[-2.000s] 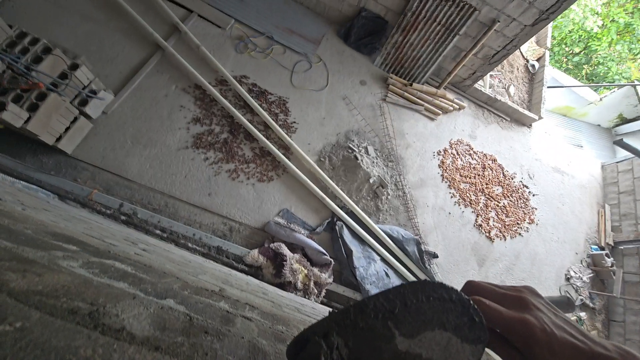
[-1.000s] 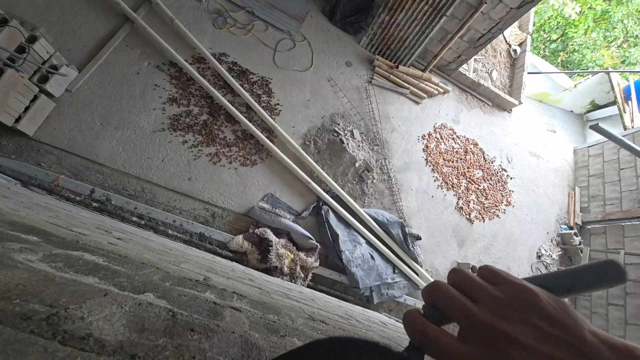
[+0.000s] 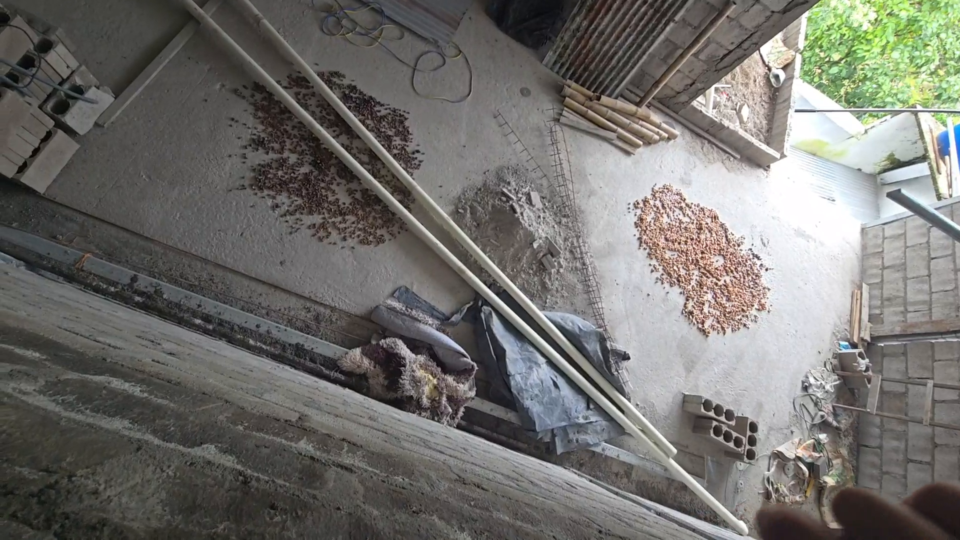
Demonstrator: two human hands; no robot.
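Observation:
At the bottom right corner, cut off by the frame's edge, my right hand (image 3: 862, 514) shows only as a few blurred, dark fingers. Whether it holds anything is hidden. My left hand is out of view. Nearest to the fingers in the picture are the lower ends of two long pale pipes (image 3: 480, 277), which run diagonally across the view. A grey plastic sheet (image 3: 525, 375) lies under them, with a shaggy cloth (image 3: 412, 379) beside it. A rough concrete wall surface (image 3: 225, 420) fills the lower left.
Below, a concrete floor bears dark (image 3: 330, 157) and reddish-brown (image 3: 701, 262) spreads of small pieces, a rubble pile (image 3: 517, 225), wire reinforcement (image 3: 574, 217) and bamboo poles (image 3: 619, 116). Hollow blocks stand left (image 3: 45, 97) and lower right (image 3: 724, 424). A cable (image 3: 442, 71) lies at the top.
My right hand, which gripped a dark handle one second ago, has moved down and right, mostly out of view. The dark, flat-edged object seen at the bottom two seconds ago is out of view.

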